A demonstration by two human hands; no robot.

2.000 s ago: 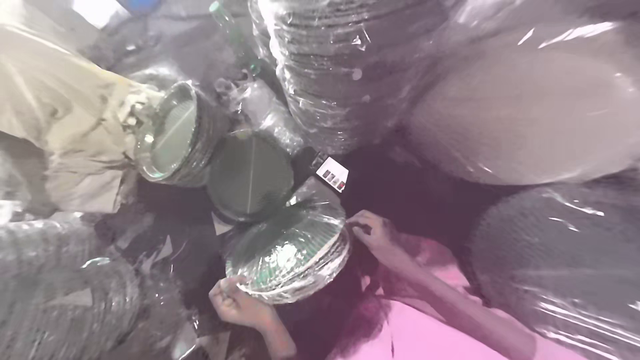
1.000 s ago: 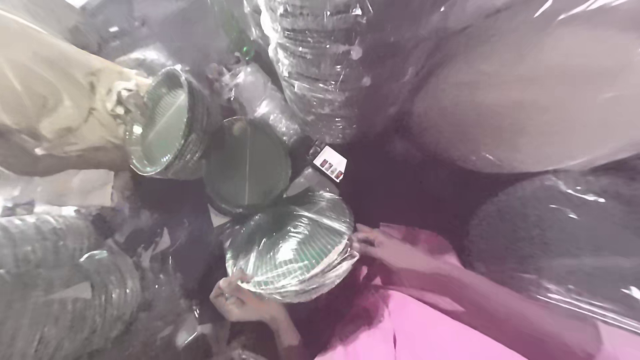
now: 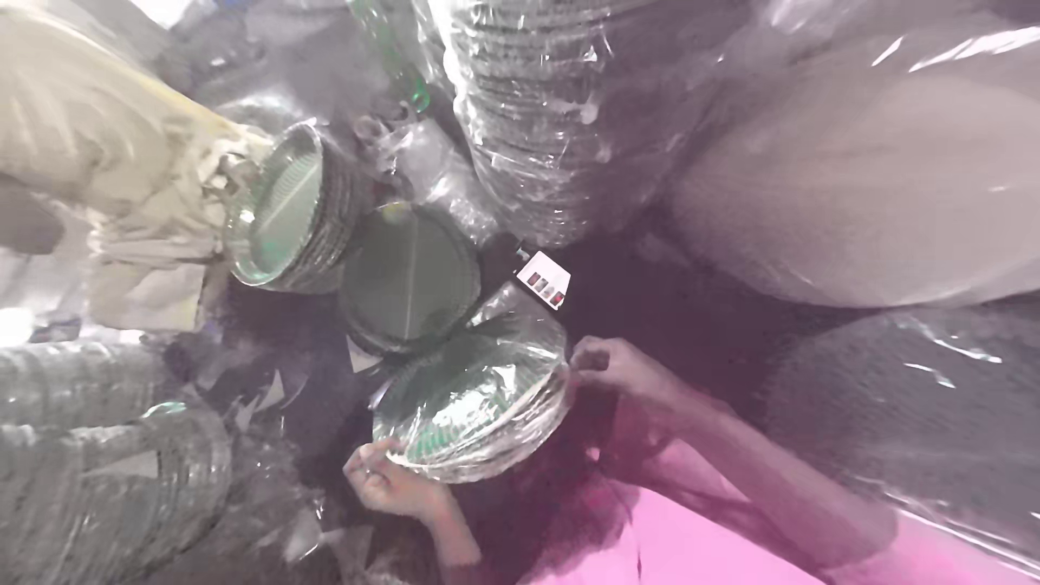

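A stack of round green plates in clear plastic wrap [image 3: 479, 398] lies tilted in front of me, near the middle of the view. My left hand [image 3: 386, 479] grips the wrap at the stack's lower left edge, fingers closed on it. At the right edge of the stack, my right hand [image 3: 605, 366] pinches the wrap between thumb and fingers. Just behind the wrapped stack lies a round dark green plate stack [image 3: 410, 276] with no shine of plastic over it. A small white card with printed pictures [image 3: 544, 280] is beyond, between the stacks and my right hand.
Another stack of round green plates [image 3: 284, 207] leans at the upper left, beside beige cloth or sacking [image 3: 106, 106]. Tall plastic-wrapped stacks stand at the back [image 3: 528, 106] and lower left [image 3: 106, 479]. Large wrapped round bundles [image 3: 877, 179] fill the right side.
The wrapped stack has tilted a little between my hands compared with one second ago. Both hands stay at its edges.
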